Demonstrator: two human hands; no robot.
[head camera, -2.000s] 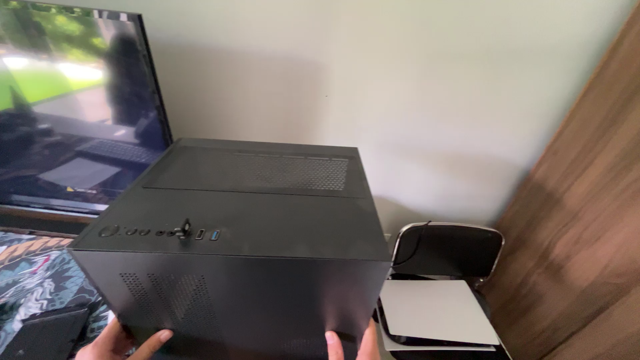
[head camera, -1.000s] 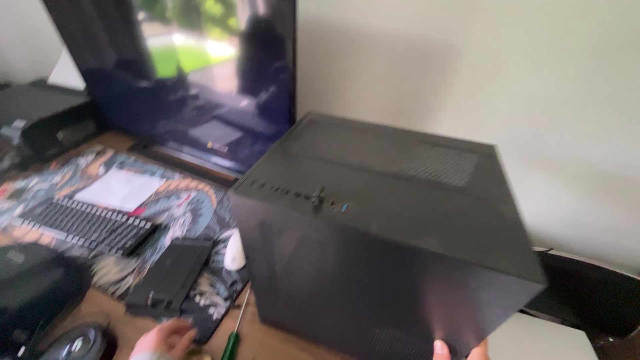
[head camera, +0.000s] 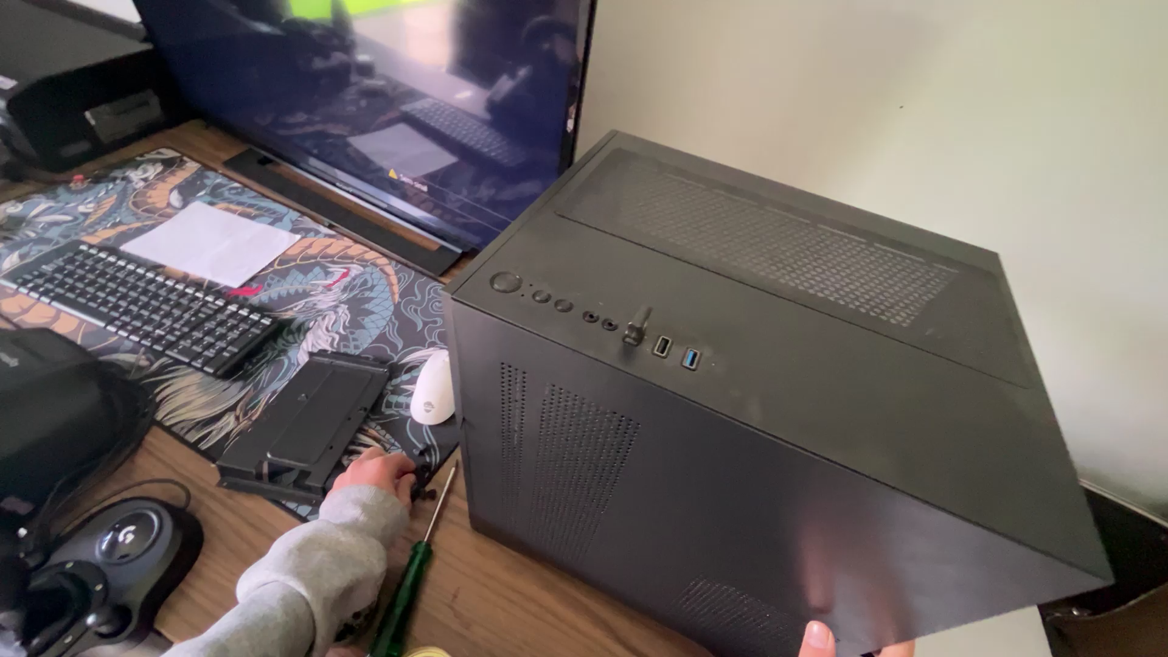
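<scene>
A black computer case (head camera: 639, 411) stands at the desk's right side, its perforated side panel towards me. A small dark plug-in device (head camera: 636, 328) sticks up from its top ports. My right hand (head camera: 821, 641) touches the lower edge of the case, only fingertips showing. My left hand (head camera: 376, 473), in a grey sleeve, reaches to several small dark screws (head camera: 425, 493) beside a black metal bracket (head camera: 306, 420); its fingertips are partly hidden, so a grip cannot be told. A screwdriver with a green handle (head camera: 401, 598) lies right of the left forearm.
A monitor (head camera: 365, 109) stands behind a dragon-patterned desk mat (head camera: 319, 319). On the mat are a keyboard (head camera: 146, 306), a white paper sheet (head camera: 210, 242) and a white mouse (head camera: 433, 390). A trackball (head camera: 128, 538) and a black bag-like object (head camera: 55, 411) are at left.
My left hand has left the case and come down by the bracket and small screws. My right hand stays at the case's lower edge. The view has swung left.
</scene>
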